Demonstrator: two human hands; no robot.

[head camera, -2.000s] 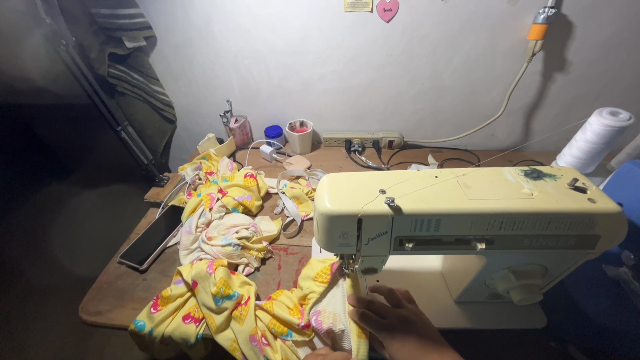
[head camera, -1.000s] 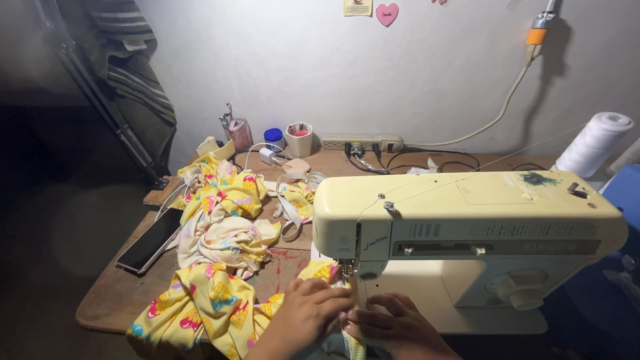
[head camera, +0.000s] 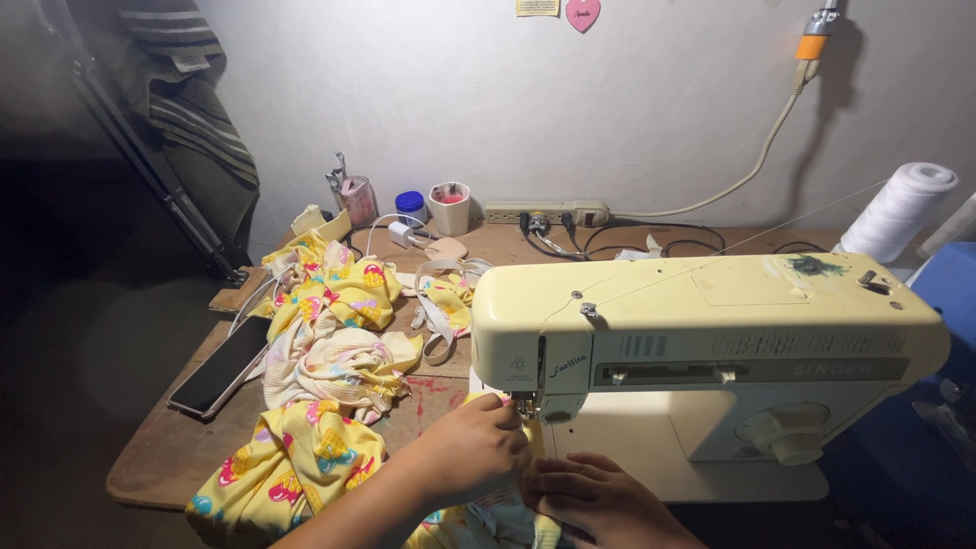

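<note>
A cream Singer sewing machine (head camera: 701, 305) stands at the right, white thread running over its top from a large thread cone (head camera: 900, 206). Yellow printed fabric (head camera: 297, 465) lies at the left of the needle area and runs down under my arm. My left hand (head camera: 484, 446) is at the presser foot (head camera: 526, 406), fingers curled against the fabric; whether they pinch it is hidden. Just in front of the foot, my right hand (head camera: 591, 496) rests on the narrow yellow fabric edge (head camera: 537, 442), its fingers bent over it. The needle tip cannot be made out.
More crumpled printed fabric (head camera: 343, 351) lies beside a smartphone (head camera: 221, 370) on the wooden table (head camera: 168, 457). Elastic strips (head camera: 438, 335), a charger (head camera: 400, 234), a blue-lidded jar (head camera: 410, 206), a white cup (head camera: 450, 210) and a power strip (head camera: 545, 213) are behind. A lamp arm (head camera: 152, 175) rises at the left.
My left hand, low at the frame's bottom edge two seconds ago, has come up to the presser foot. My right hand has moved slightly down, away from the foot.
</note>
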